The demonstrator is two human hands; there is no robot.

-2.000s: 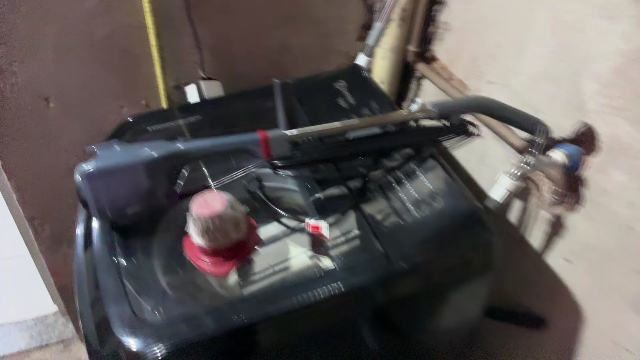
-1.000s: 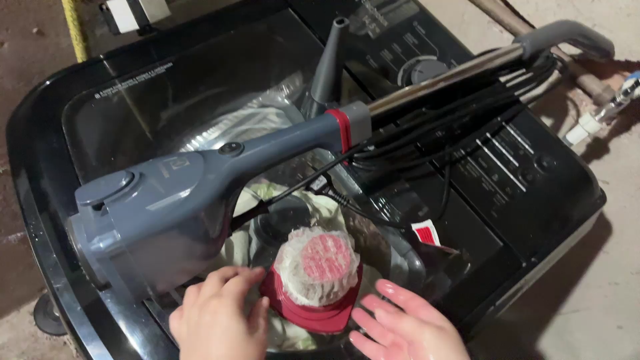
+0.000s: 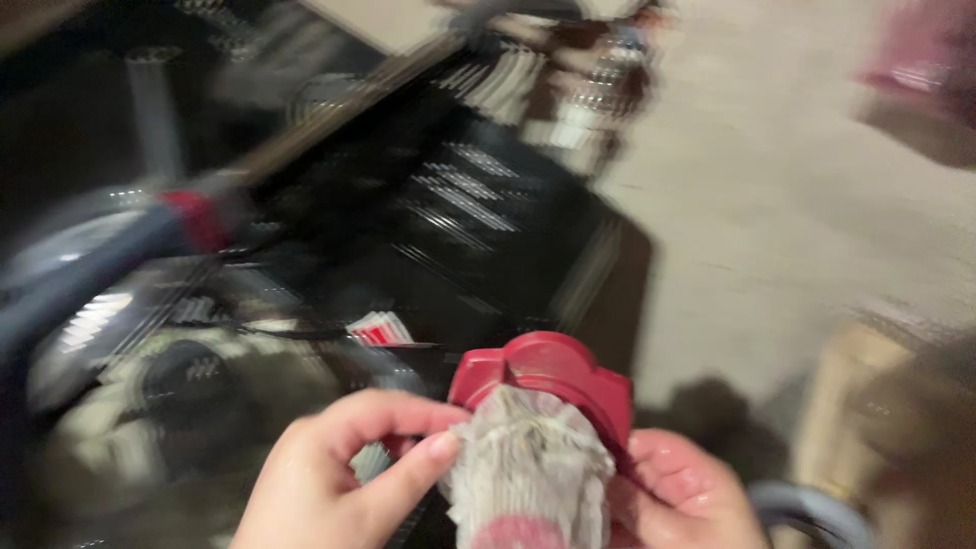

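A red plastic filter holder (image 3: 564, 366) with a dusty, whitish pleated filter (image 3: 534, 457) is held up in front of me at the lower middle. My left hand (image 3: 358, 465) pinches the filter's cloth-like cover at its left edge, between thumb and forefinger. On the right, my right hand (image 3: 679, 488) grips the red holder's rim. To the left, blurred, lies a grey-blue stick vacuum cleaner (image 3: 99, 252) with a red ring on its body, across a black washing machine (image 3: 457, 252). Greenish-white cloth (image 3: 107, 427) shows through the machine's lid.
The vacuum's metal tube (image 3: 343, 114) runs up to the right across the machine. Pipe fittings (image 3: 595, 91) stand by the wall beyond it. A red-and-white tag (image 3: 381, 329) lies near the holder. Something wooden (image 3: 846, 404) is at the lower right.
Both hands have taken hold of the filter and its red holder, which sat on the machine's lid earlier, and lifted them. The view has swung to the right.
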